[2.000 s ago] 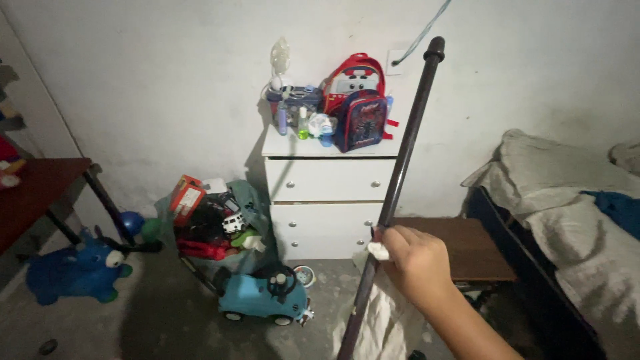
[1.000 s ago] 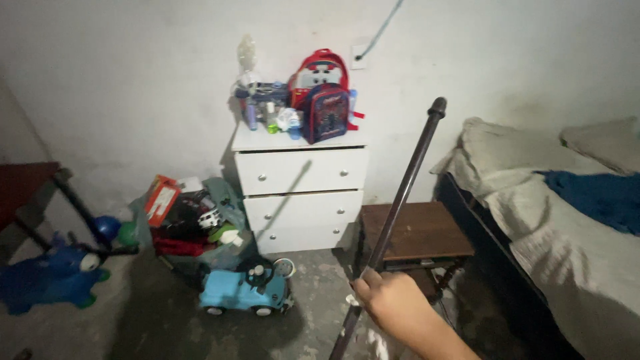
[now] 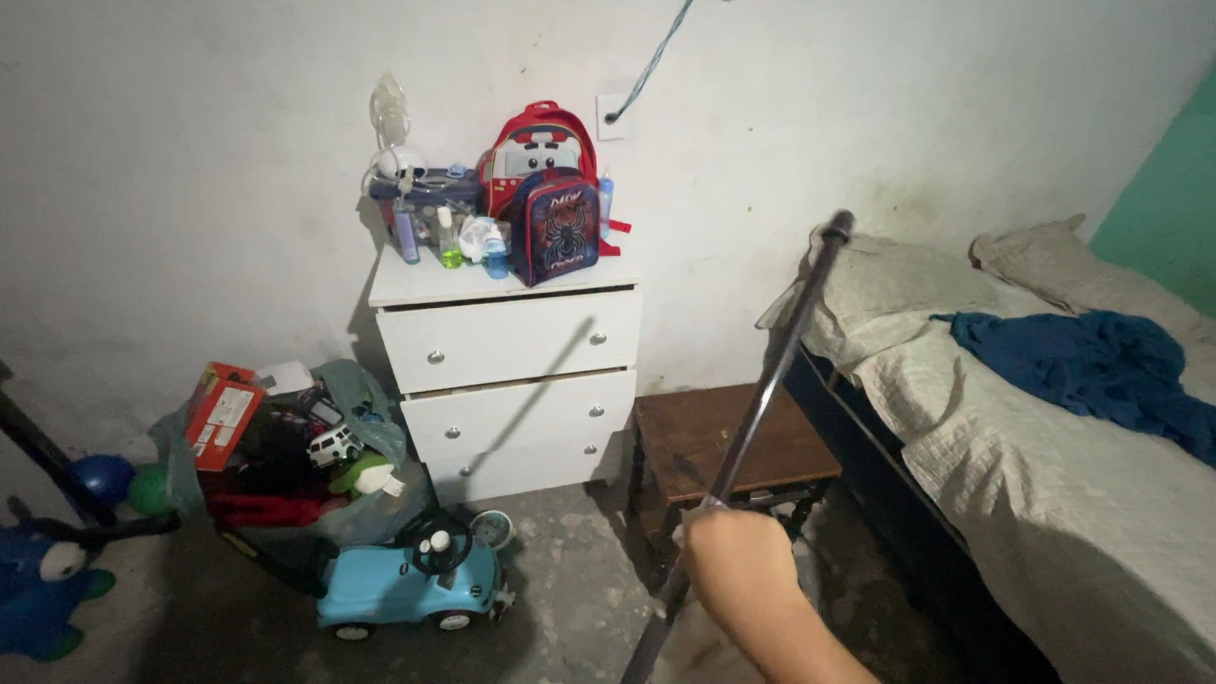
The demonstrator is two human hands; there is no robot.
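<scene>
My right hand (image 3: 738, 560) comes in from the lower right and is closed around a dark, shiny pole (image 3: 774, 370) with a rounded cap at its upper end. The pole slants from the bottom middle up to the right, in front of the wooden side table and the bed's near corner. A bit of pale cloth (image 3: 701, 636) shows against the pole below my fist, partly hidden by the wrist. My left hand is out of view.
A white chest of drawers (image 3: 518, 347) carries backpacks and bottles. Near it are a low wooden table (image 3: 741, 442), a bed (image 3: 1026, 456), a blue ride-on toy car (image 3: 404, 584), a bag of toys (image 3: 370, 508) and a blue bouncy animal toy (image 3: 28, 589).
The view has swung right, showing more of the bed. My right hand stays closed on the pole. Less of the pale cloth below it shows than two seconds ago.
</scene>
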